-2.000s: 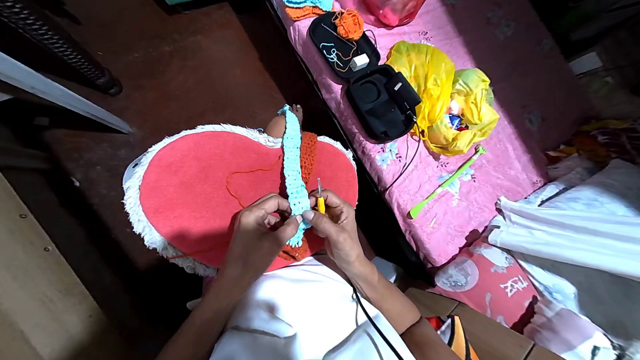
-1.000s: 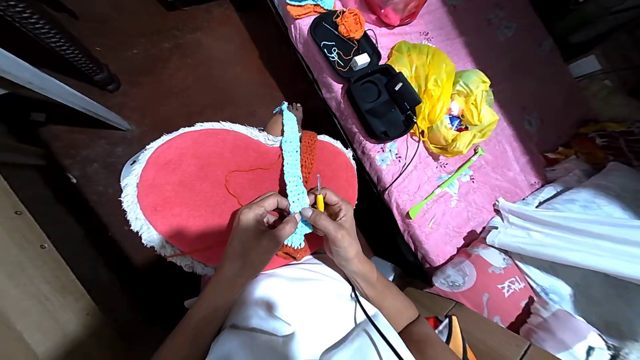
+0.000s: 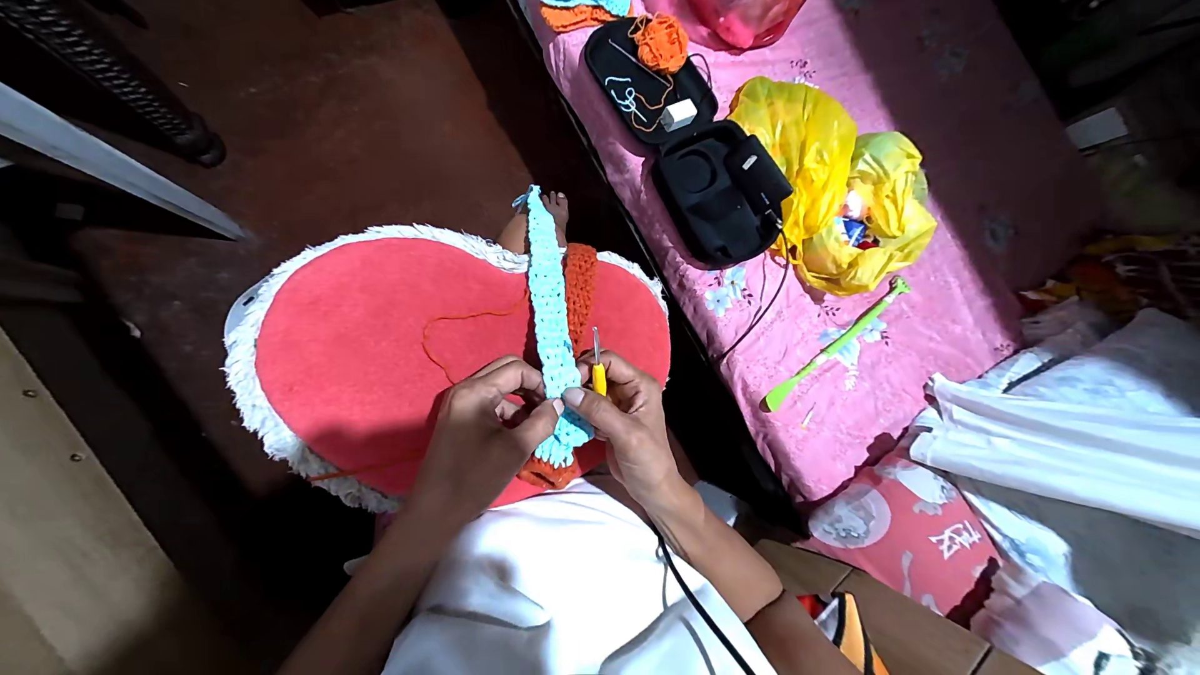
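Observation:
My left hand (image 3: 492,422) pinches the left edge of a light blue crocheted strip (image 3: 550,309). My right hand (image 3: 626,412) pinches the strip's right edge, the two thumbs nearly touching over it. A crochet hook with a yellow handle (image 3: 599,377) is also in my right hand, its metal tip pointing up, away from the strip. Beneath the blue strip lies an orange crocheted piece (image 3: 581,291), from which a loose orange yarn (image 3: 427,339) seems to curve to the left. Both pieces rest over a red heart-shaped cushion with white fringe (image 3: 375,319) on my lap.
To the right is a bed with a pink floral sheet (image 3: 722,356). On it are an open black case (image 3: 717,202) with an orange yarn ball (image 3: 661,43), a yellow plastic bag (image 3: 797,131) and a green plastic stick (image 3: 834,347). A black cable (image 3: 689,586) runs beside my right forearm.

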